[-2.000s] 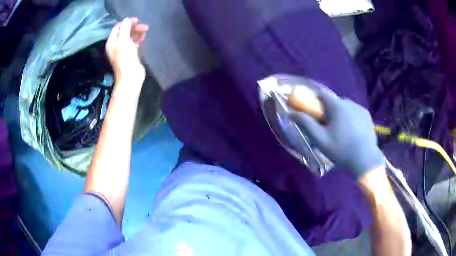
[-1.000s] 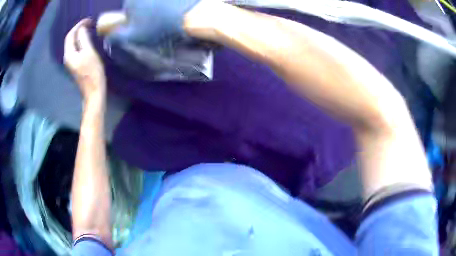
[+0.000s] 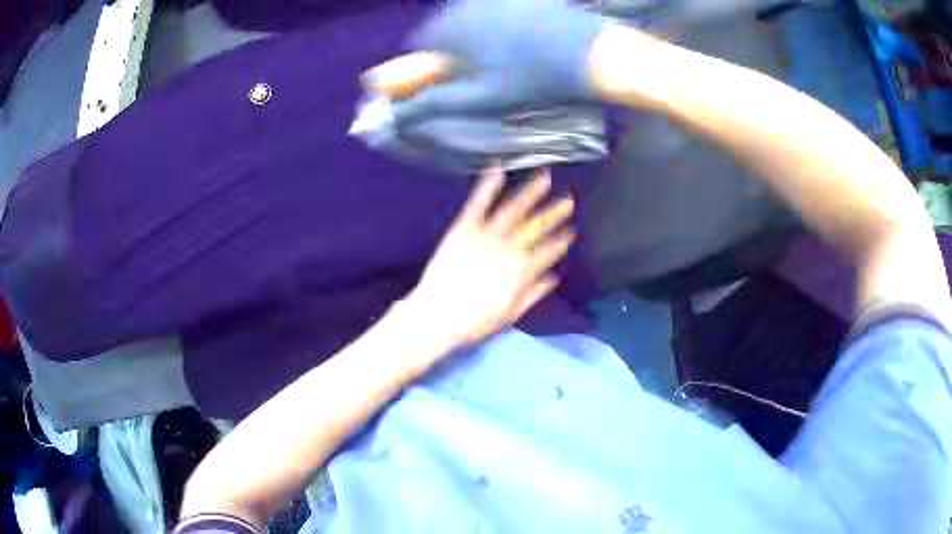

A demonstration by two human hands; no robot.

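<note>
A deep purple garment (image 3: 240, 209) lies over the form and the grey table, with its rounded end at the left. A small round pale button (image 3: 260, 94) shows on its upper part. My right hand (image 3: 512, 52), in a grey glove, is closed on the orange-brown handle of the steam iron (image 3: 491, 130). The iron is blurred, over the garment's right part, tip to the left. My bare left hand (image 3: 501, 245) is spread on or just over the cloth, close below the iron. The form itself is hidden.
A white strip (image 3: 113, 63) slants at the upper left. The grey cloth-covered table (image 3: 679, 198) shows right of the garment. Dark purple cloth (image 3: 762, 344) lies at the lower right, with a thin pale cord (image 3: 746, 394) across it. A blue frame (image 3: 887, 89) stands at the upper right.
The view has swung and now shows the garment lengthwise. My left hand has moved from beyond the iron at the left to just below it. The iron stays in my right hand.
</note>
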